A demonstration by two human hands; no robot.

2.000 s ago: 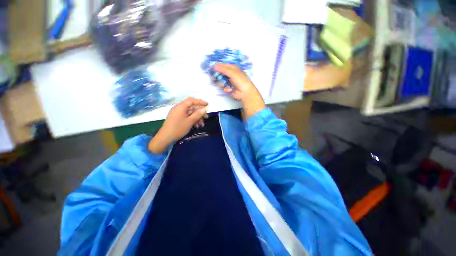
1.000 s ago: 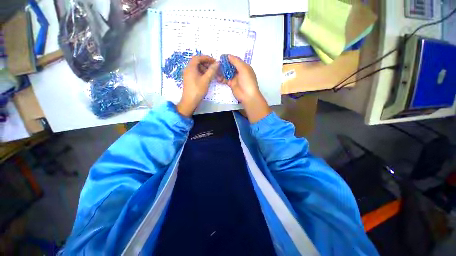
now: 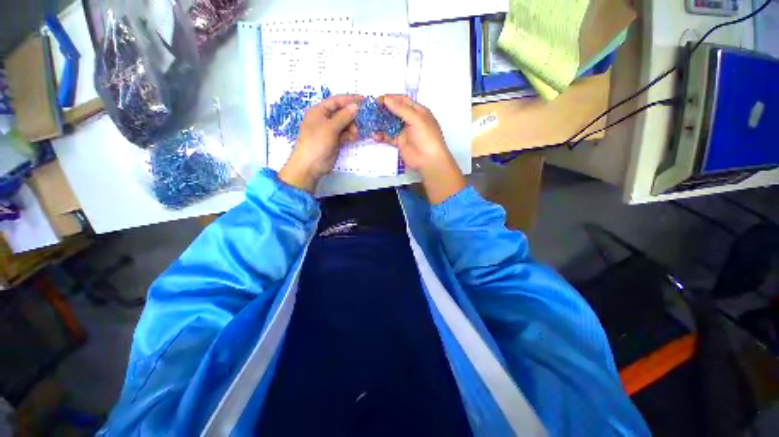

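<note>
A clump of small blue-silver screws [image 3: 376, 118] is held between my two hands above the printed sheets [image 3: 342, 53]. My left hand [image 3: 321, 136] touches its left side with thumb and fingertips. My right hand [image 3: 420, 141] holds its right side. A loose pile of the same pieces [image 3: 295, 111] lies on the sheets, just left of my left hand. A clear plastic bag of blue-silver pieces [image 3: 186, 168] lies flat on the white desk further left.
A larger bag with dark contents [image 3: 132, 85] stands behind the flat bag. Yellow-green papers [image 3: 547, 44] lie on a blue tray at the right. A blue-topped device [image 3: 743, 111] with black cables [image 3: 611, 119] stands on the far right desk. The desk's front edge is near my body.
My left hand has come from beside the desk edge to the clump in my right hand. The right hand has lifted the clump from the pile. The head view has shifted.
</note>
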